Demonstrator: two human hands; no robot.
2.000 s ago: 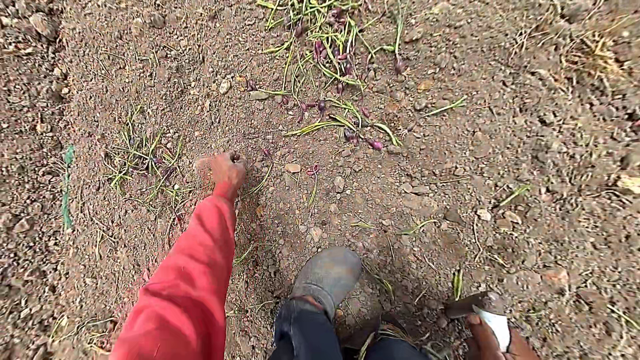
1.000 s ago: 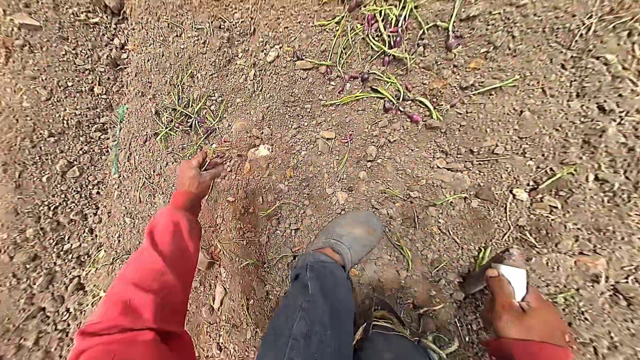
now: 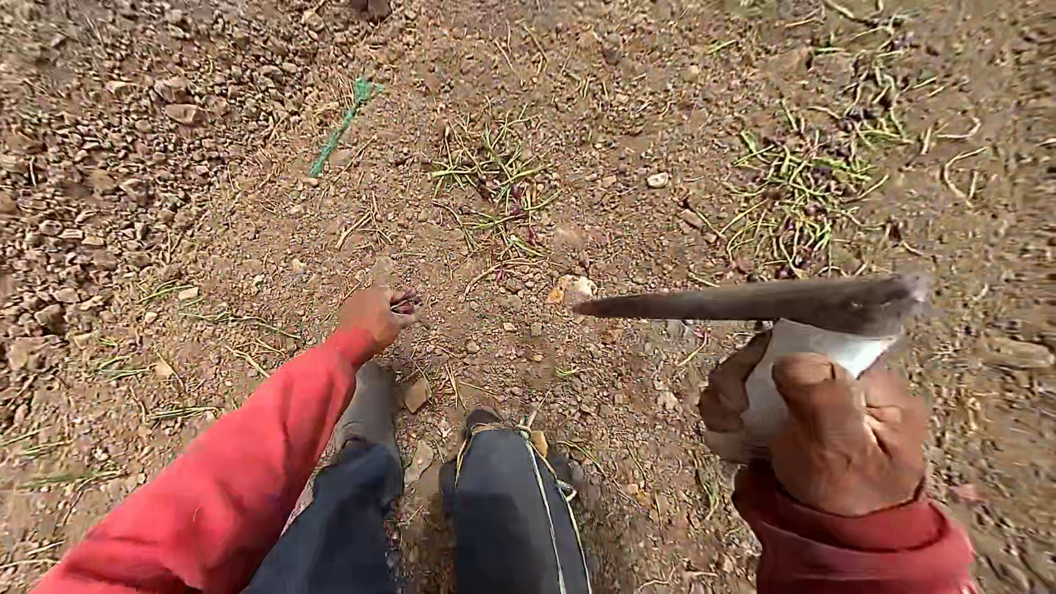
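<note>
My left hand [image 3: 375, 316], in a red sleeve, is closed around a small bunch of purple onions [image 3: 406, 303], low over the soil near my left foot. My right hand [image 3: 837, 429] grips the white wrapped handle [image 3: 792, 363] of a tool with a long, dark metal blade [image 3: 726, 305]; its tip points left. Beyond the hands a small pile of onion plants with green stalks [image 3: 499, 177] lies on the ground. A larger pile of onion plants [image 3: 796, 198] lies at the upper right, beyond the blade.
Dry, stony soil [image 3: 511, 330] spreads all around, with clods and stones [image 3: 82, 206] at the left. A strip of green plastic [image 3: 342, 128] lies at the upper left. Cord [image 3: 549, 487] is tied around my right trouser leg [image 3: 503, 511]. A pale stone [image 3: 582, 286] is near the blade's tip.
My right hand has raised the bladed tool from low beside my right foot. My left hand, earlier reaching to the soil, is now back near my left foot. The view has shifted left.
</note>
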